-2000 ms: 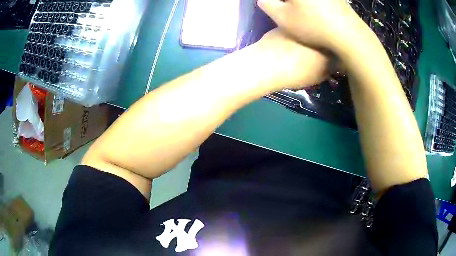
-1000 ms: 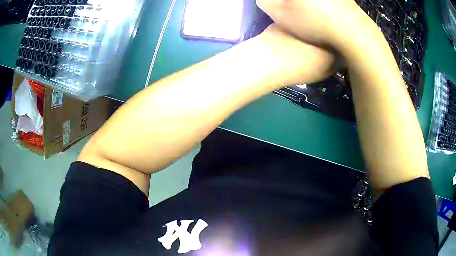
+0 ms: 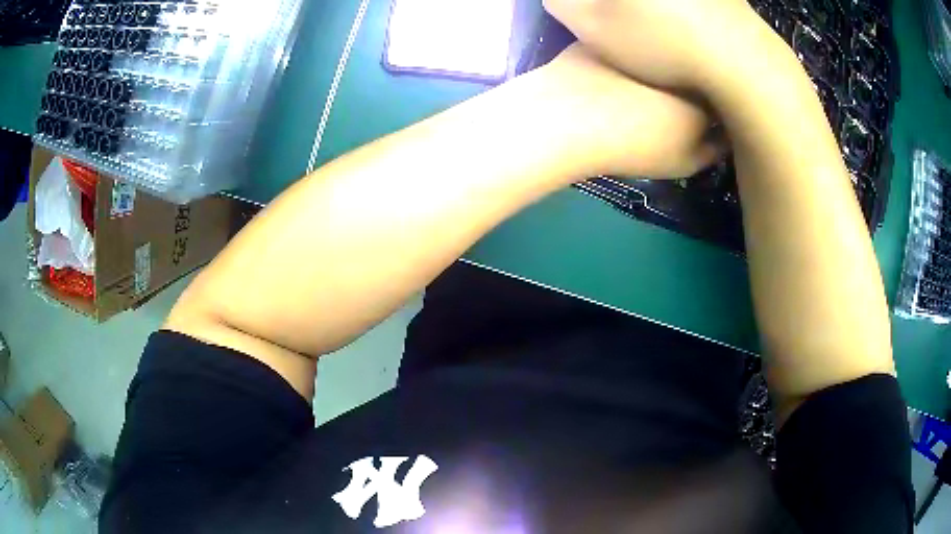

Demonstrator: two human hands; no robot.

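The black blister tray (image 3: 871, 156) with glossy pockets lies on the green bench top, partly covered by my crossed forearms. My right hand (image 3: 615, 31) reaches up over the tray and left arm; its fingers are cut off by the top edge. My left hand (image 3: 683, 141) lies low over the tray, bent down under my right forearm; its fingers are hidden. What either hand holds does not show. A clear parts tray (image 3: 923, 245) with rows of small black parts lies at the right.
Stacked clear trays (image 3: 193, 99) with black round parts lie at the upper left. A bright-screened smartphone (image 3: 448, 37) lies left of the black tray. An open cardboard box (image 3: 156, 245) with red and white contents stands on the floor at left. Bench edge (image 3: 615, 308) crosses before my body.
The view has shifted slightly, so the phone sits higher and the black tray a little further right. My crossed arms keep nearly the same pose.
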